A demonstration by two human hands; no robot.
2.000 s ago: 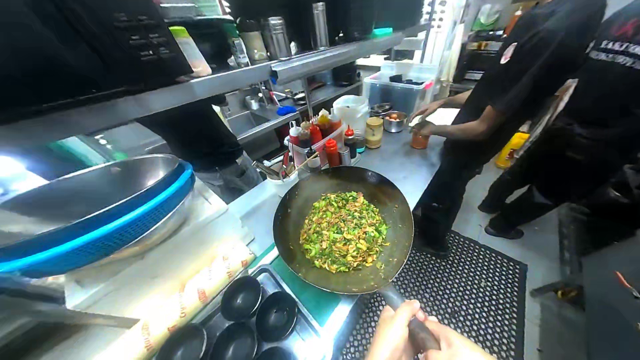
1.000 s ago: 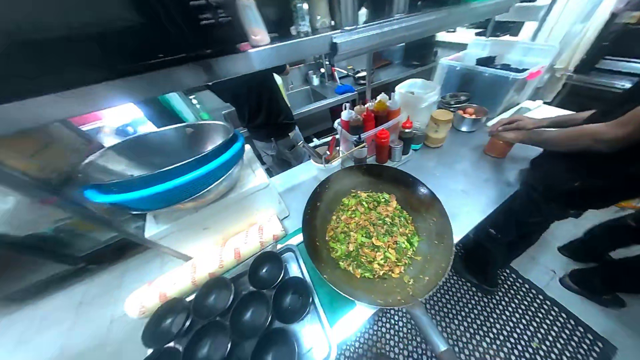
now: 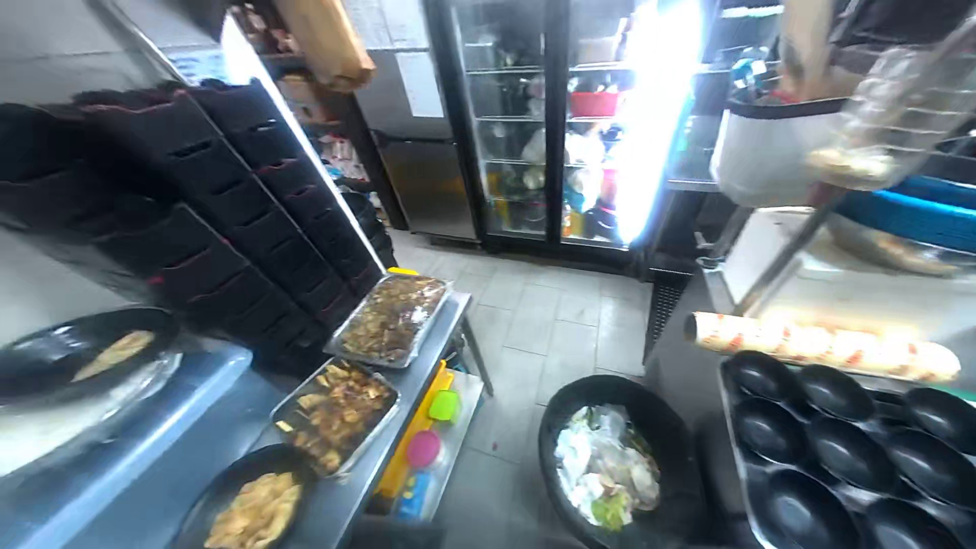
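Neither my left hand nor my right hand shows in the head view, and the wok is out of sight too. At the right, a metal tray [image 3: 751, 488] holds several black bowls [image 3: 801, 507]. Behind them lies a roll in printed wrapping [image 3: 823, 343]. On the left, a narrow steel table [image 3: 415, 381] bears a tray of browned food pieces [image 3: 335, 415] and a film-covered tray of food [image 3: 393, 316]. A black bowl of pale yellow food [image 3: 255, 511] is nearest at the lower left.
A black bin with waste [image 3: 610, 473] stands on the tiled floor [image 3: 526, 335] between the two worktops. Stacked black crates [image 3: 229, 206] are at the left. Glass-door fridges [image 3: 560, 122] stand at the back. A blue basin [image 3: 915, 210] sits at the right.
The view has swung far to the left. The wok of chopped food, held by its handle in both hands two seconds ago, has left the view with the hands.
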